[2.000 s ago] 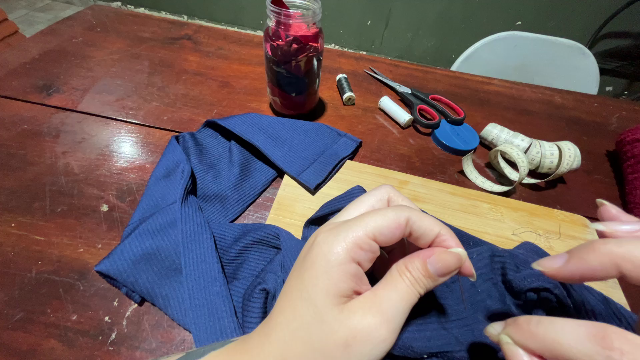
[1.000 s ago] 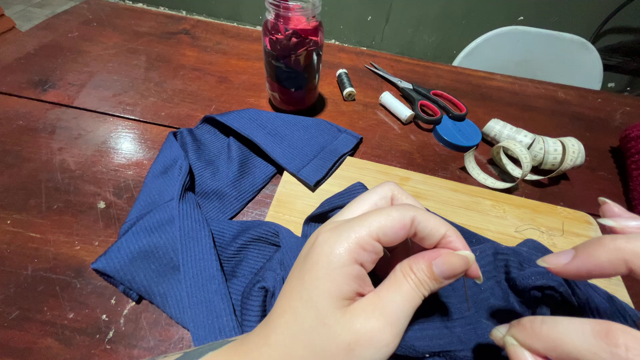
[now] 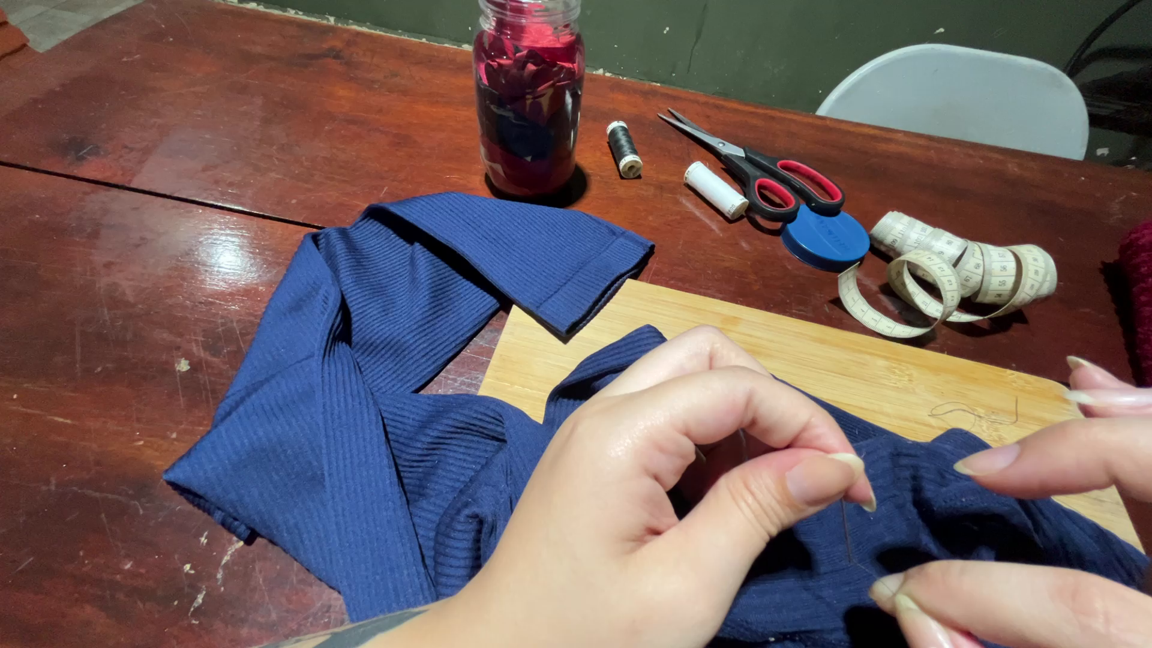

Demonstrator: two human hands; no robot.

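Observation:
My left hand [image 3: 666, 486] is in the lower middle, thumb and forefinger pinched together. A thin dark thread [image 3: 847, 533] hangs below these fingertips and bends toward my right hand [image 3: 1035, 531] at the right edge. Two fingertips of that hand meet near the thread's lower part, while its other fingers are spread. Whether a needle is held cannot be seen. Both hands are over a dark blue ribbed fabric garment [image 3: 360, 450], bunched at the right, with a sleeve-like part folded at the left. Part of it lies on a light wooden board [image 3: 720, 333].
Behind the board stand a glass jar [image 3: 529, 108] of fabric scraps, dark [image 3: 624, 148] and white thread spools [image 3: 715, 190], scissors [image 3: 747, 166], a blue lid [image 3: 825, 238] and a tape measure [image 3: 990, 270]. Thread scraps [image 3: 972, 412] lie on the board. A white chair [image 3: 958, 99] is beyond the table.

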